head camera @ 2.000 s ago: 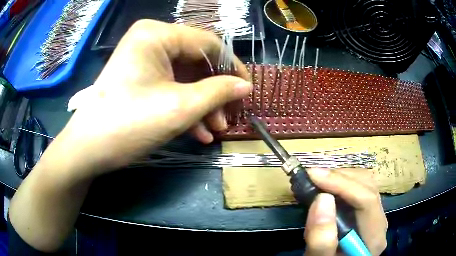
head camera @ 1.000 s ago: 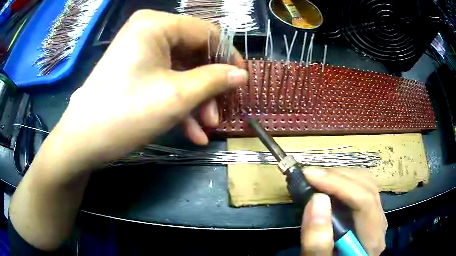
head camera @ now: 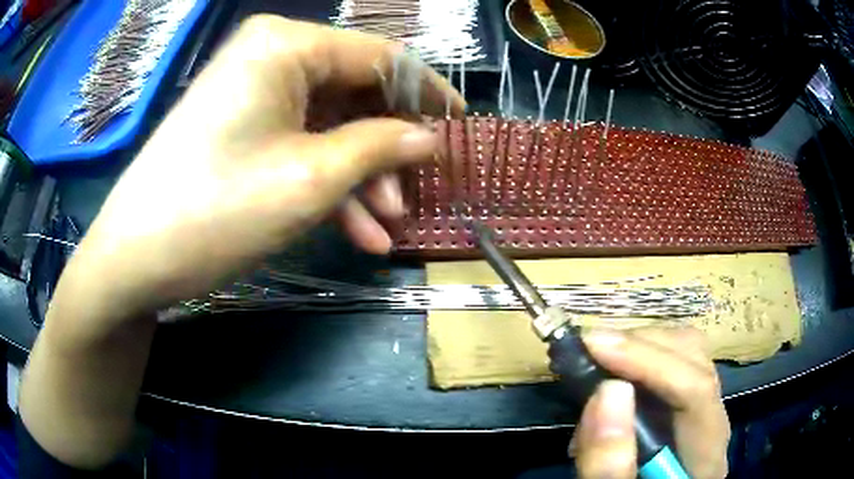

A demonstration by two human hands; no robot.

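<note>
A long dark-red block (head camera: pixel 693 192) with a grid of shiny dots lies across the bench. Several thin wire leads (head camera: pixel 537 140) stand up from its left half, white at the top and brownish below. My left hand (head camera: pixel 272 159) is over the block's left end, with a blurred bunch of leads at its fingers. My right hand (head camera: pixel 655 393) holds the soldering iron (head camera: pixel 515 276) like a pen by its black grip. The iron's dark tip is at the block's lower rows, right of my left fingers. My left palm side is hidden.
Silver solder strands (head camera: pixel 393 298) lie below the block, partly on a tan cardboard pad (head camera: pixel 487 360). A blue tray (head camera: pixel 42 131) of leads is at upper left. A black tray (head camera: pixel 201 56) of leads, a flux pot (head camera: pixel 585 33) with a brush and a black fan (head camera: pixel 721 56) are behind.
My left hand has moved slightly left, away from the iron tip, and its thumb has drawn back. Another standing lead now shows beside the fingers. The iron has shifted a little right.
</note>
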